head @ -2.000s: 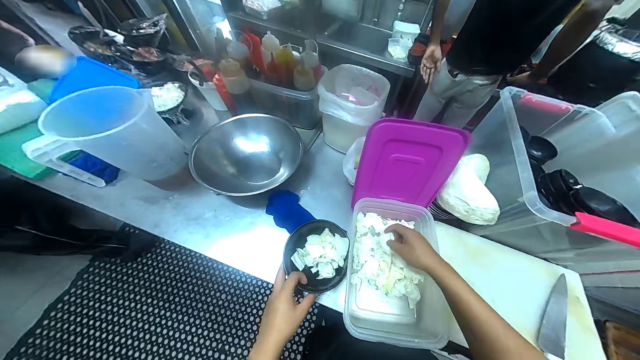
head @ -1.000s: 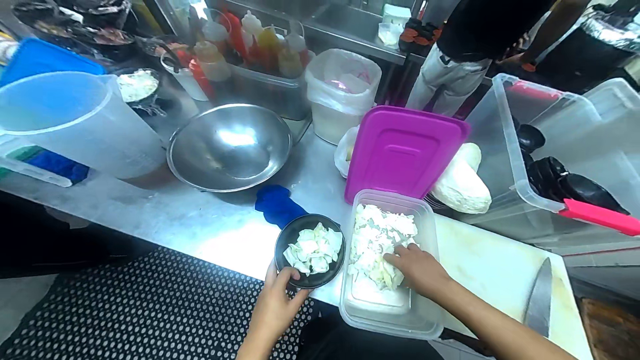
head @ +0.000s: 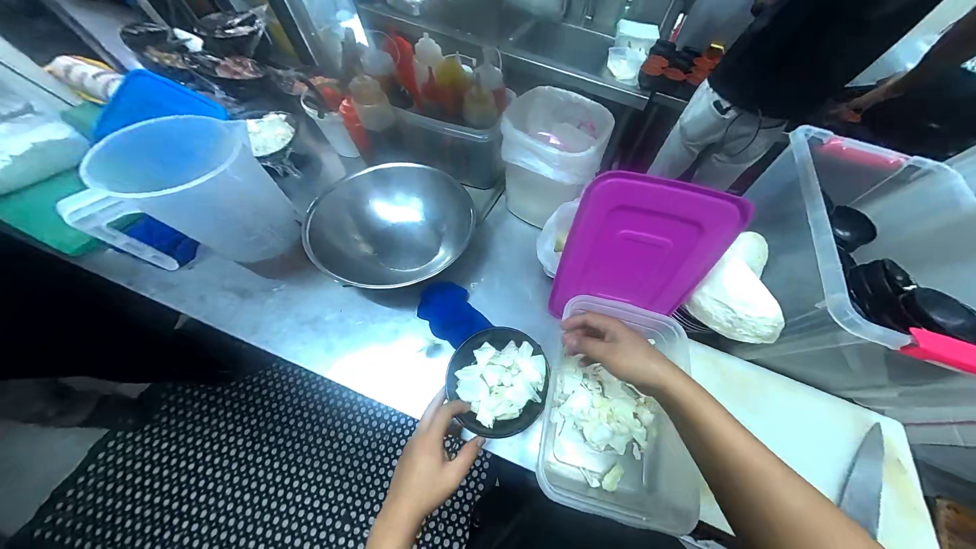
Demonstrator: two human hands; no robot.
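Observation:
A small black bowl (head: 497,331) of chopped pale cabbage-like leaves (head: 502,383) sits at the counter's front edge, and my left hand (head: 442,450) holds its lower left rim. Right of it lies a clear plastic container (head: 663,480) with more chopped leaves (head: 602,412). Over this container's far end is my right hand (head: 610,347), fingers curled; whether anything is between them cannot be told. A purple lid (head: 648,236) leans upright behind the container. A blue cloth (head: 451,313) lies just beyond the black bowl.
Behind are a steel mixing bowl (head: 389,229), a big plastic pitcher (head: 191,191), squeeze bottles (head: 450,84) in a bin and a bag-lined bucket (head: 557,145). At right, a knife (head: 864,480) lies on a white cutting board (head: 770,419) beside a clear bin (head: 823,252). A person (head: 762,91) stands beyond.
My right hand has moved from the leaves in the middle of the container toward its far end. My left hand stays at the black bowl.

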